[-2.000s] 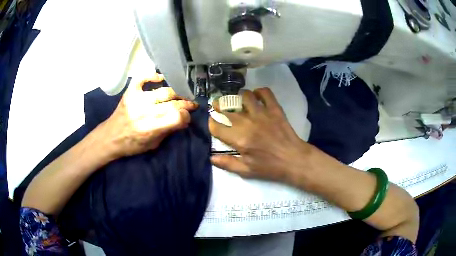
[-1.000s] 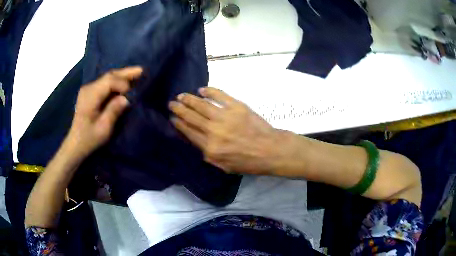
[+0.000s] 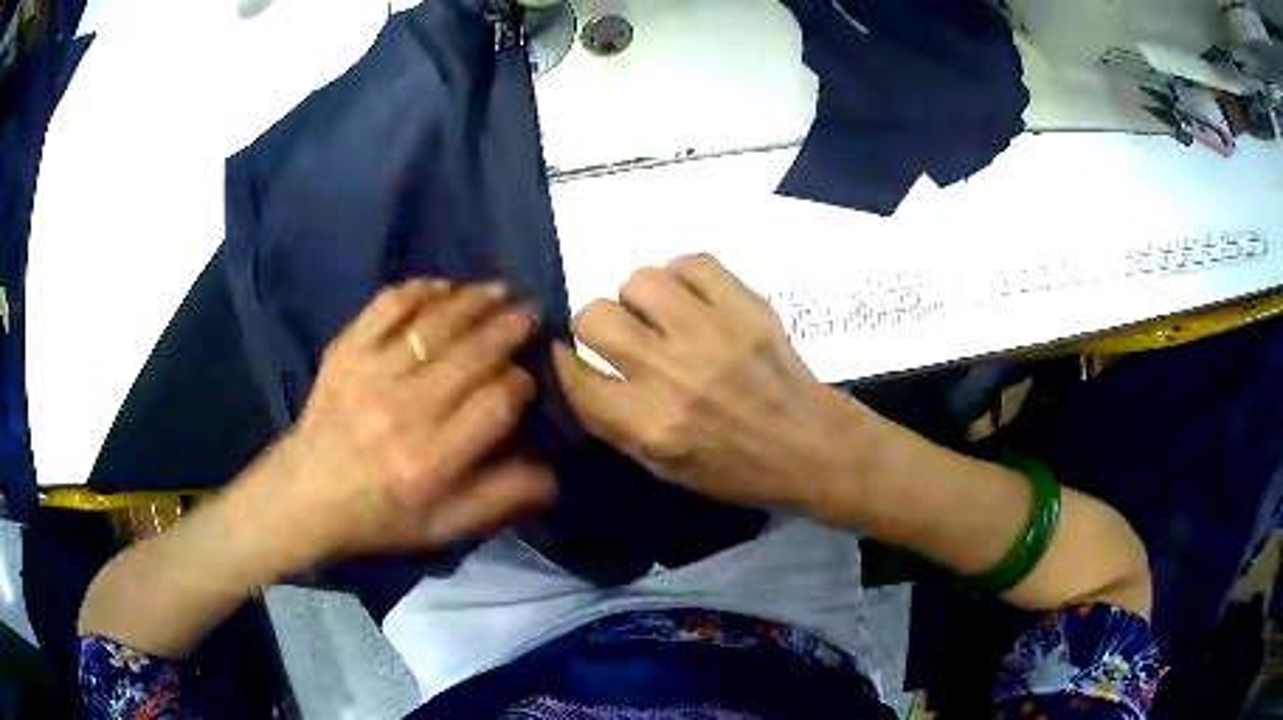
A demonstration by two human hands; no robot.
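Note:
A navy fabric panel [image 3: 380, 169] lies on the white machine table [image 3: 675, 239]. Its top reaches the presser foot [image 3: 508, 24] at the top edge, and its lower part hangs over the table's front edge onto the lap. My left hand [image 3: 422, 408], slightly blurred and wearing a ring, lies on the panel with bent fingers; whether it grips cloth is unclear. My right hand [image 3: 704, 380] pinches the panel's right edge between thumb and fingers, close to the left fingertips.
A notched navy cut piece [image 3: 908, 106] lies on the machine bed at the upper right. A small tool [image 3: 1189, 116] lies at the far right. More dark cloth [image 3: 183, 380] lies at the left. White cloth [image 3: 479, 619] covers the lap. Yellow trim [image 3: 1182, 331] runs under the table edge.
The view has tilted down from the machine head since the oldest frame. The panel has been drawn towards the lap. In the last second my left hand moved right, beside my right hand at the fabric edge.

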